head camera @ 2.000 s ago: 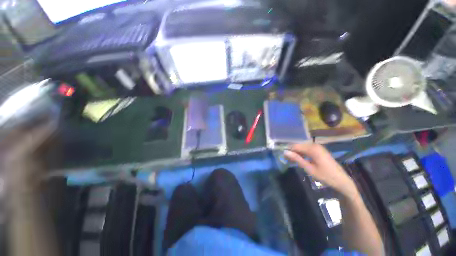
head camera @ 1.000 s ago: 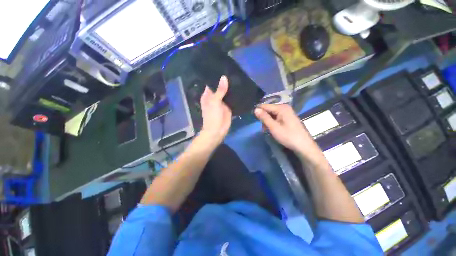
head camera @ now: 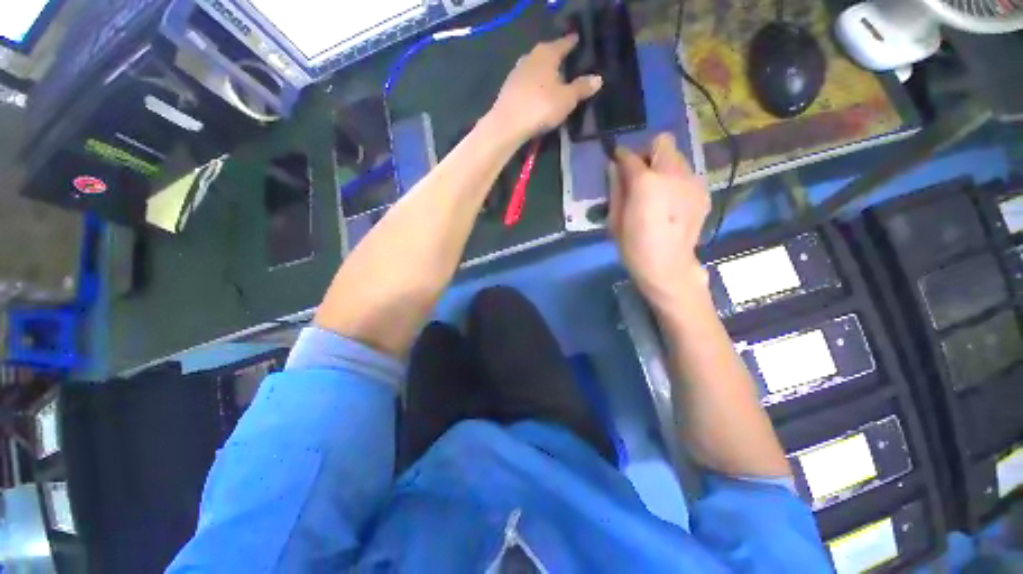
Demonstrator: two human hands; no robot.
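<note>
My left hand [head camera: 546, 92] is at the left edge of a dark smartphone [head camera: 611, 73], thumb and fingers on it. The phone is over the right blue-grey coupler plate [head camera: 660, 101]. My right hand [head camera: 659, 213] is at the phone's near end, fingers closed on the end of a thin black USB cable [head camera: 729, 168]; the plug is mostly hidden, so I cannot tell whether it is in the phone. Another dark phone [head camera: 365, 157] lies on the left plate [head camera: 413, 151], partly behind my left arm. A third phone [head camera: 289, 210] lies on the green bench top.
A red pen [head camera: 521, 185] lies left of the right plate. A black mouse [head camera: 785, 70] rests on a worn yellow-brown board [head camera: 858, 118]. A white fan base [head camera: 892, 36] is at upper right. Foam trays [head camera: 886, 359] with lit phones are at right. A tester [head camera: 449, 9] is behind.
My left hand has moved forward and right, with the dark phone now over the right plate. My right hand has moved slightly up and right to its near end. The red pen is uncovered.
</note>
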